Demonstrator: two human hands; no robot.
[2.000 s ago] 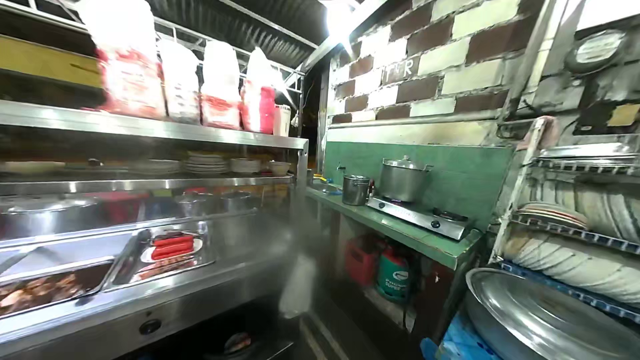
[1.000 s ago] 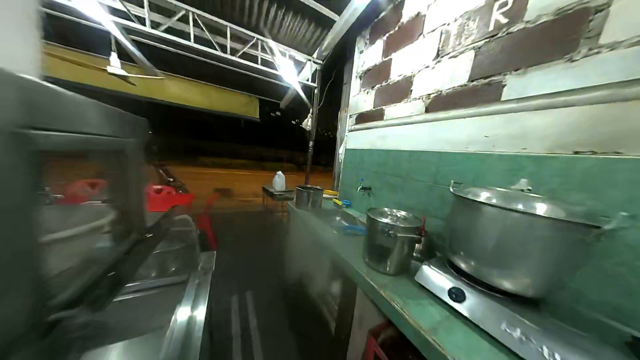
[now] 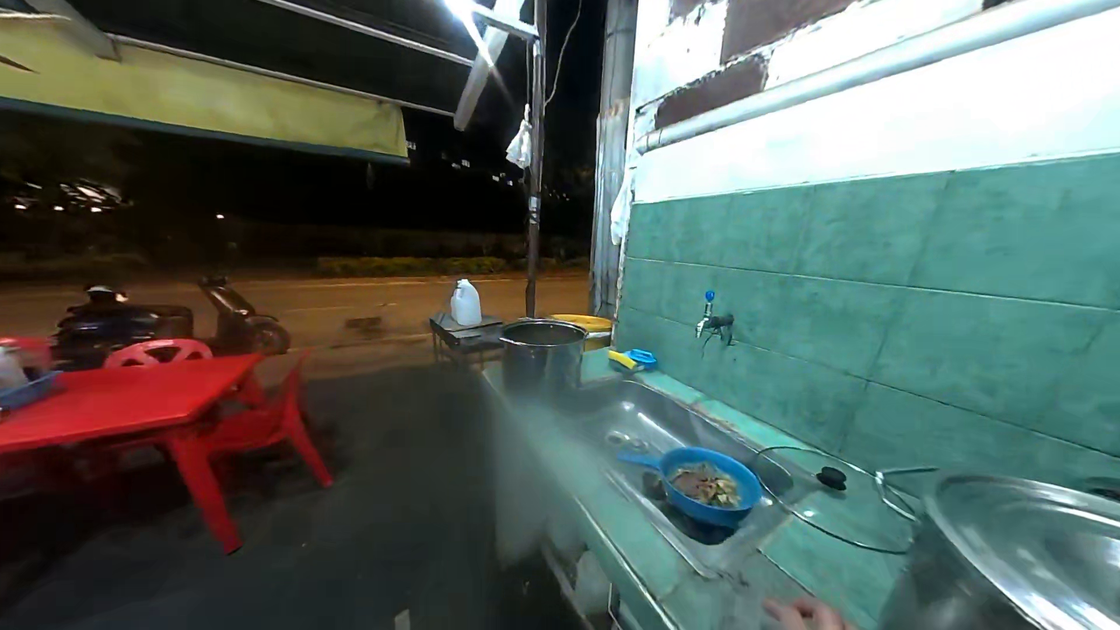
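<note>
Only the fingers of my right hand [image 3: 807,612] show, at the bottom edge, by the green counter and left of a big metal pot with a lid [image 3: 1024,542]; whether they grip anything is unclear. A blurred clear shape is beside them. My left hand is out of view. Ahead of the fingers, a blue plastic strainer [image 3: 710,486] with food scraps rests in the steel sink [image 3: 647,420]. A glass lid with a black knob [image 3: 831,478] lies on the counter right of the sink. A tall steel pot [image 3: 543,354] stands at the sink's far end.
A tap [image 3: 716,327] with a blue handle juts from the green tiled wall. Beyond the sink are a blue and yellow item [image 3: 637,360], a yellow-rimmed container [image 3: 577,324] and a white jug [image 3: 465,303]. A red plastic table [image 3: 131,394], chairs and a scooter are at left.
The view has moved along the counter from the stove to the sink. My right fingers now show at the bottom edge; no hand shows clearly in the earlier frames.
</note>
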